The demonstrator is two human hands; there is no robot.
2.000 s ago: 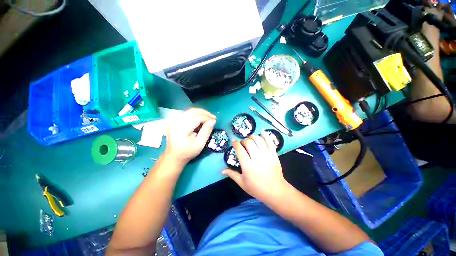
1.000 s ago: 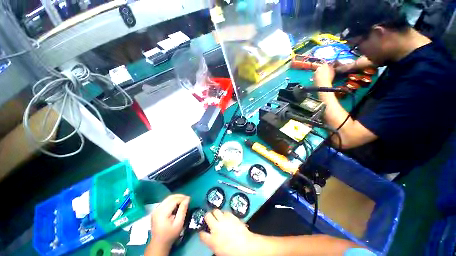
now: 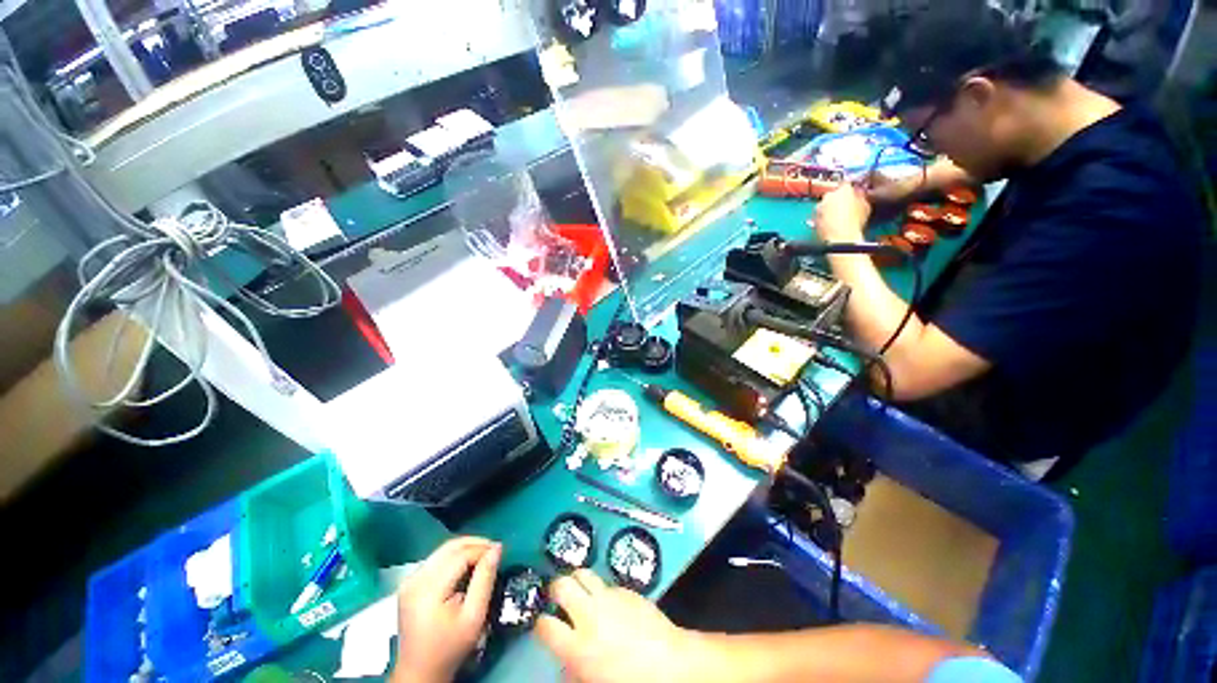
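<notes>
Several round black housings with green boards and white parts stand on the green mat; one housing (image 3: 519,598) lies between my hands, another (image 3: 570,540) just behind it. My left hand (image 3: 447,598) is at the left of the near housing, fingertips pinched together; whether it holds something small cannot be seen. My right hand (image 3: 603,627) is at the right of that housing, fingertips at its rim, its lower part cut by the picture's edge. Two more housings (image 3: 634,558) (image 3: 679,474) stand to the right. Tweezers (image 3: 627,504) lie behind them.
A tub of small parts (image 3: 610,424), an orange electric screwdriver (image 3: 721,430) and a black box with a yellow label (image 3: 747,350) stand behind. Blue and green bins (image 3: 300,547) are at left. A person (image 3: 1068,254) works at right above a blue crate (image 3: 1041,534).
The view has tilted up and right since the first frame, bringing in the other person. Over the last second my hands stay at the near housing with little movement.
</notes>
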